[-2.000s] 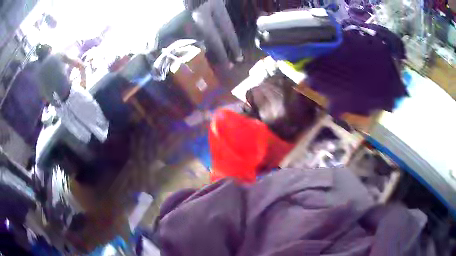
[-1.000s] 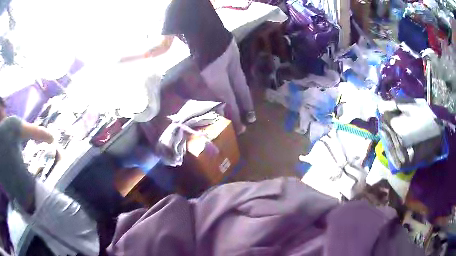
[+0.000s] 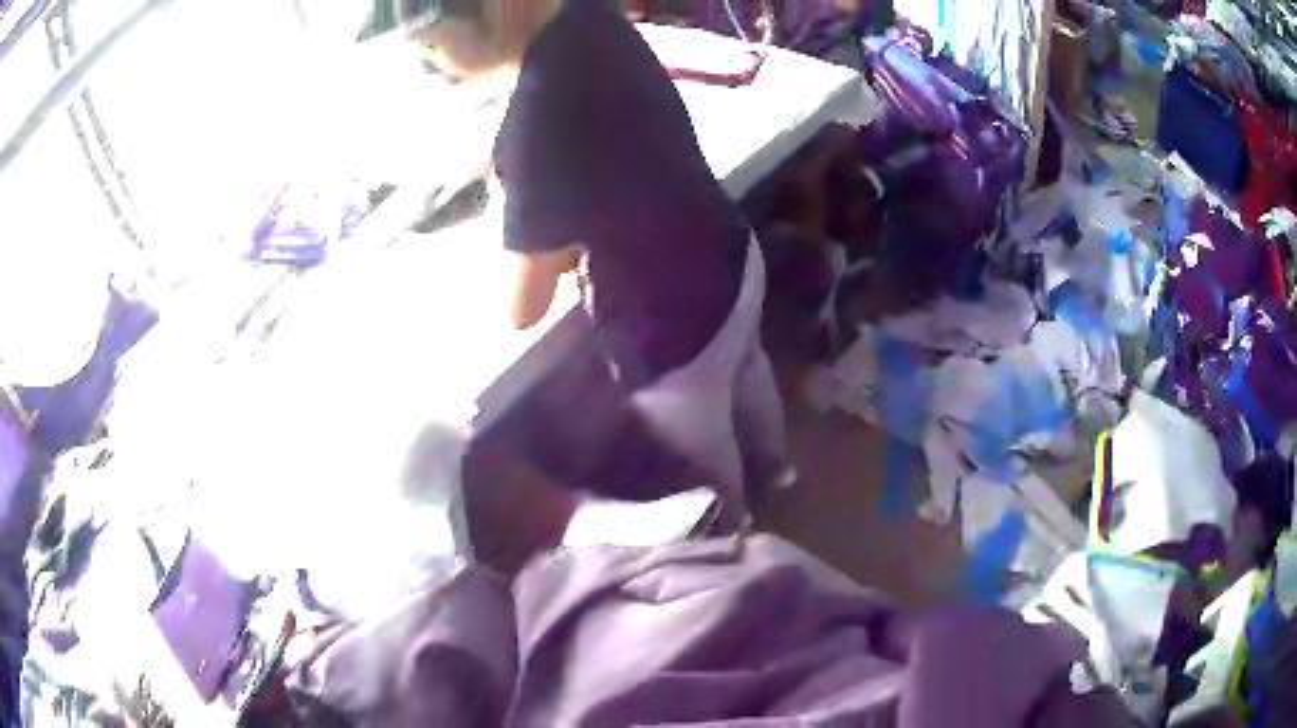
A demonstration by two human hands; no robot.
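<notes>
A large grey-purple bundle of folded cloth fills the bottom middle of the view, close in front of me. Its lower part is cut off by the bottom edge. Neither of my hands shows; whether they are under or behind the bundle cannot be seen.
A person in a dark top stands at a bright white worktable ahead. White and blue fabric scraps litter the floor at right. Dark purple bundles lie beyond the table's end. White cloth lies at right.
The view has turned and come closer to the white table and the person in the dark top. The blue crate and red cloth have left the view. The grey-purple bundle stays in front of me.
</notes>
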